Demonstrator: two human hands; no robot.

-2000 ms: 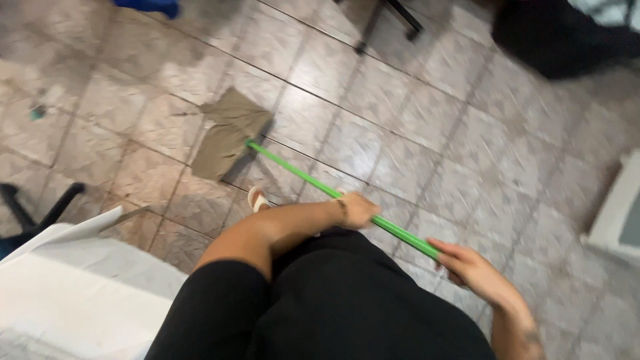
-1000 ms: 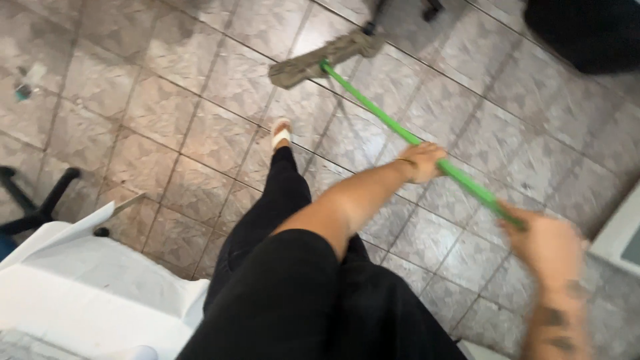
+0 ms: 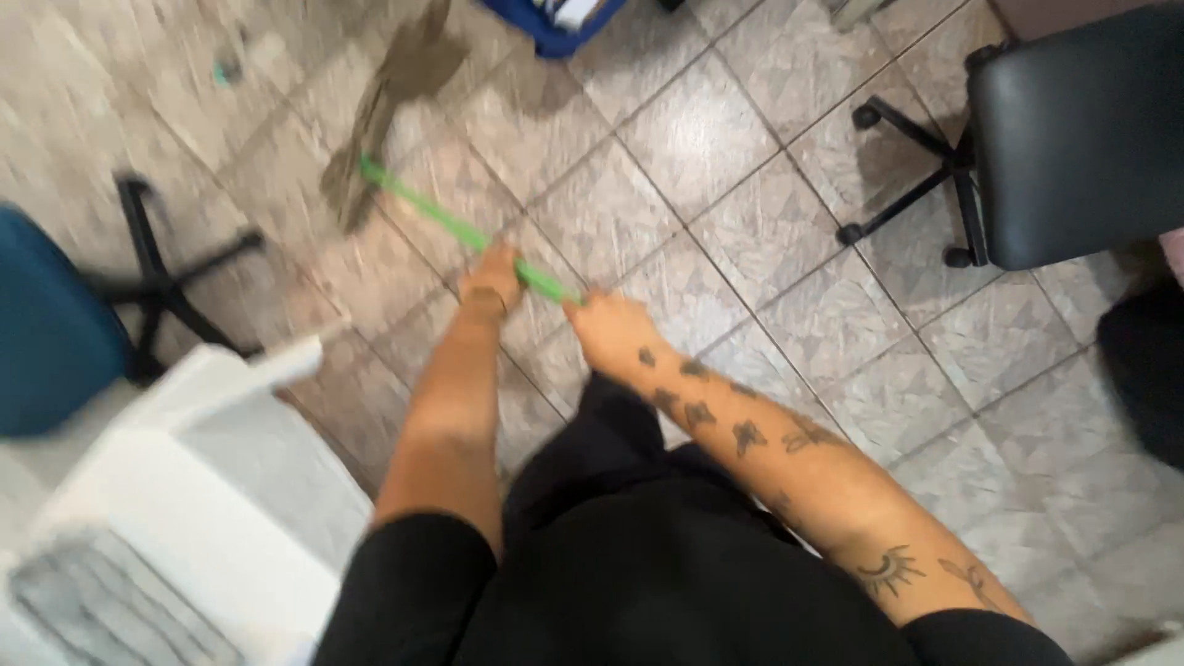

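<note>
A green pole (image 3: 435, 215) slants across the upper left of the head view. My left hand (image 3: 495, 275) grips it partway along, and my right hand (image 3: 609, 324) is closed round its near end. At the far end, a grey-brown mop cloth (image 3: 375, 116) lies spread on the tiled floor (image 3: 647, 213), long and somewhat blurred. How the cloth is joined to the pole cannot be made out.
A blue chair (image 3: 46, 324) with a black wheeled base is at left, beside a white box (image 3: 240, 462). A black office chair (image 3: 1073, 139) stands upper right. A blue container (image 3: 555, 23) is at the top edge; a small teal object (image 3: 225, 72) lies upper left.
Since one second ago the mop cloth has swung to the left, away from the black chair legs it was near. Both hands have kept hold of the pole. The view has shifted.
</note>
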